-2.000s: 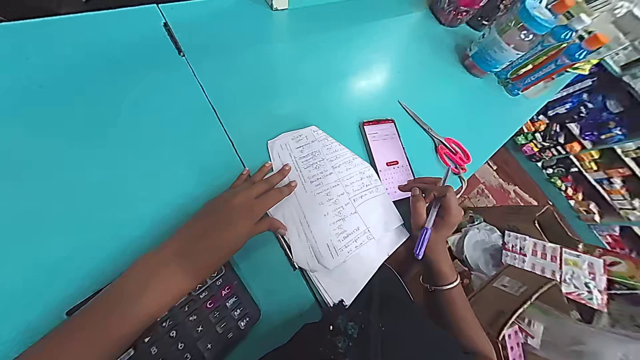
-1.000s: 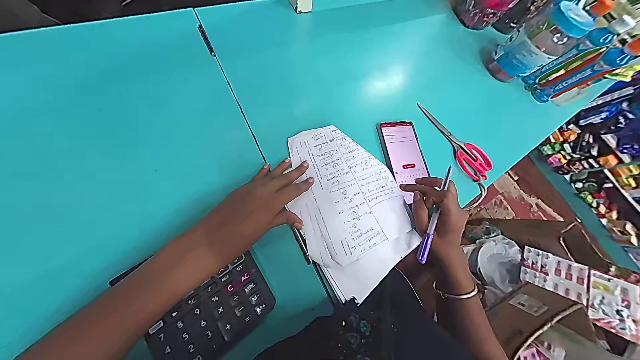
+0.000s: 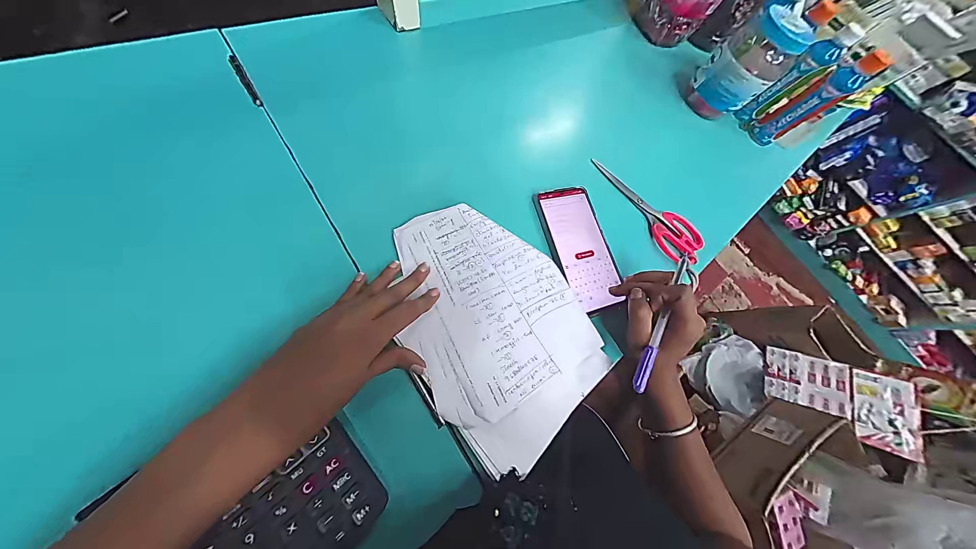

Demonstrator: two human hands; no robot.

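Observation:
My left hand [image 3: 381, 320] lies with spread fingers on the left edge of a stack of handwritten paper sheets [image 3: 488, 320]. In my right hand [image 3: 663, 313] is a pen with a purple cap [image 3: 646, 369], its other end toward the scissors. One fingertip of that hand is at the lower right of a smartphone [image 3: 576, 236], whose lit screen shows a keyboard. The phone lies right of the sheets. Scissors with red handles [image 3: 675, 235] lie right of the phone. A large black calculator [image 3: 320, 488] sits below my left forearm, which partly covers it.
Plastic bottles with orange caps [image 3: 823, 91] and a blue-lidded jar [image 3: 747, 61] stand at the turquoise counter's [image 3: 152, 191] far right. Beyond its right edge are shelves of packets [image 3: 900, 252] and an open cardboard box [image 3: 740, 457]. A seam with a hinge [image 3: 245, 79] crosses the counter.

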